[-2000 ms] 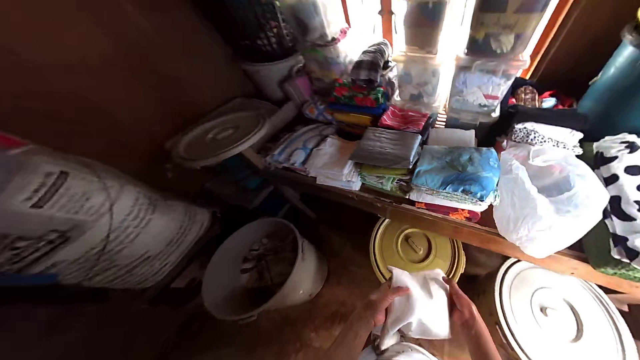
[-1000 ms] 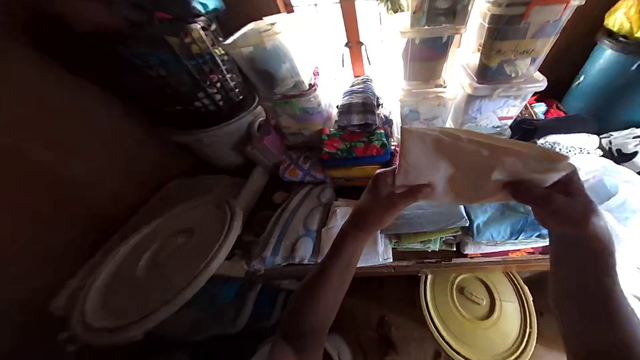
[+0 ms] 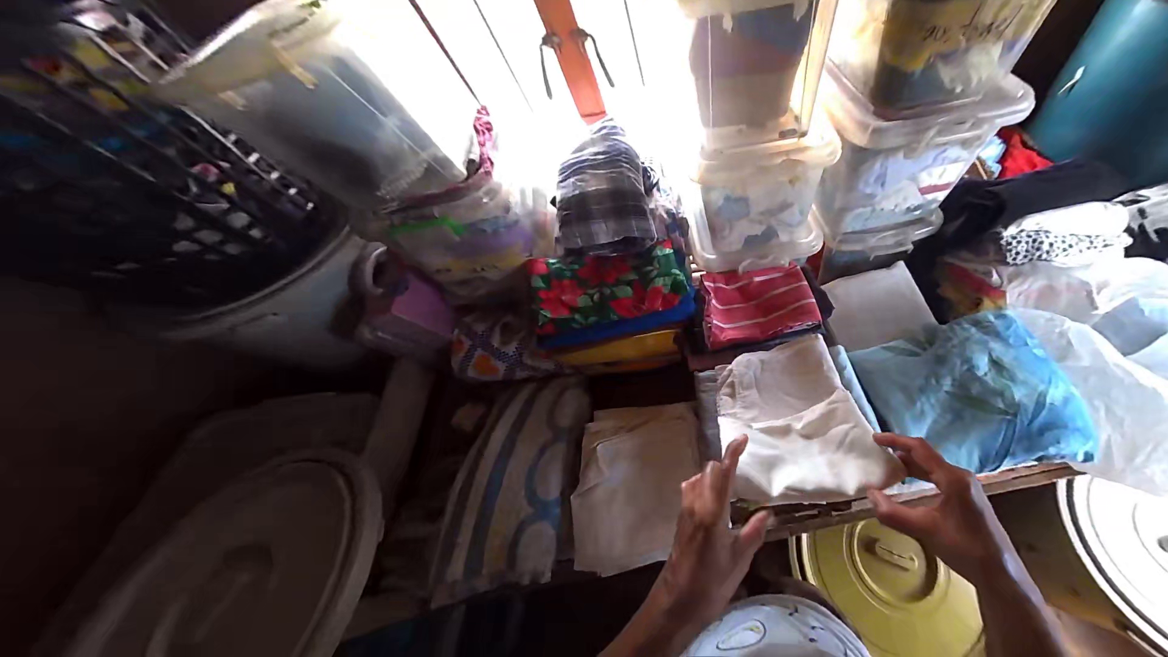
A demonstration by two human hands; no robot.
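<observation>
A folded white cloth (image 3: 808, 438) lies on top of a folded stack near the front edge of the wooden shelf. At its left front corner is my left hand (image 3: 716, 529), fingers apart and nothing gripped. Beside its right edge my right hand (image 3: 940, 502) is spread, with the fingertips close to the cloth; whether they touch it I cannot tell. To the left lie a folded off-white cloth (image 3: 636, 488) and a striped grey and blue cloth (image 3: 511, 484). On the right is a folded blue cloth (image 3: 976, 392). A red striped cloth (image 3: 760, 306) sits behind.
Clear plastic containers (image 3: 757, 201) stand at the back by the bright window. A floral folded cloth (image 3: 611, 292) is behind the left stacks. Below the shelf edge are a yellow lid (image 3: 890, 584) and a white lid (image 3: 776, 630). A large round lid (image 3: 246, 566) lies at lower left.
The white cloth, held up in both hands a second ago, now lies on the stack that shows a grey top in the oldest frame. Both hands have let go and are lower.
</observation>
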